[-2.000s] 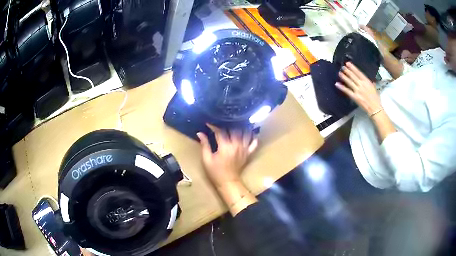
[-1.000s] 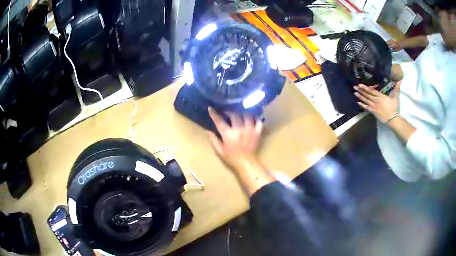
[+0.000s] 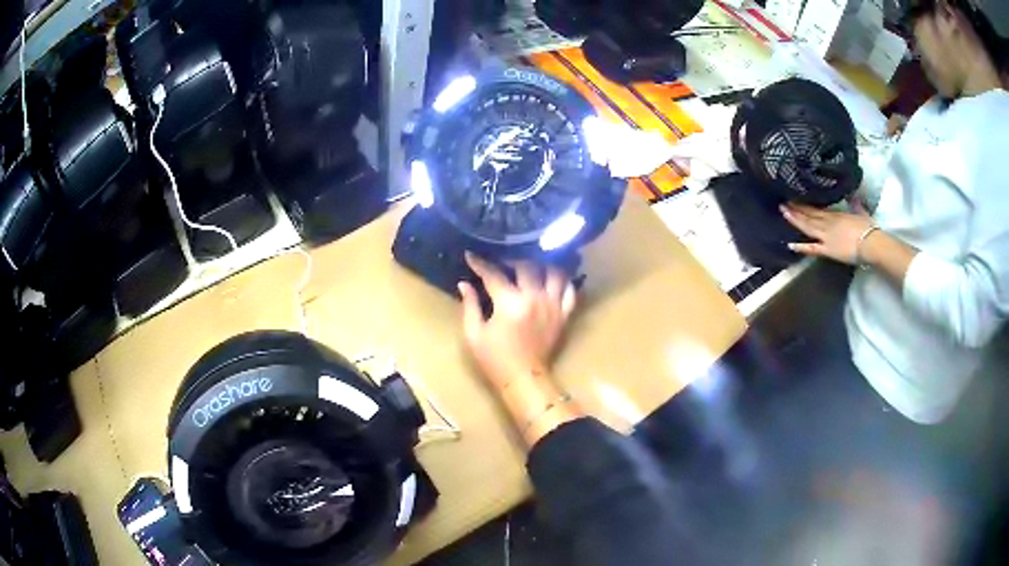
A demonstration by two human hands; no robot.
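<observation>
A black portable fan with lit white light strips stands on the bench, its front face and centre display turned up towards me. My right hand lies palm down on the front of its base, fingers spread, gripping nothing; the fingertips partly hide the base. A second Orashare fan stands nearer at the lower left; its strips look white and do not glare. A smartphone with a lit screen lies against its left side. My left hand is not in view.
Black fans fill the metal-framed rack at the back left, with a white cord hanging there. Orange-striped printed material lies behind the lit fan. At right a person handles another fan.
The view has shifted, so both fans sit slightly differently in the picture. My right hand stays on the lit fan's base, its fingers moving slightly. The person at right has shifted their hands on their fan.
</observation>
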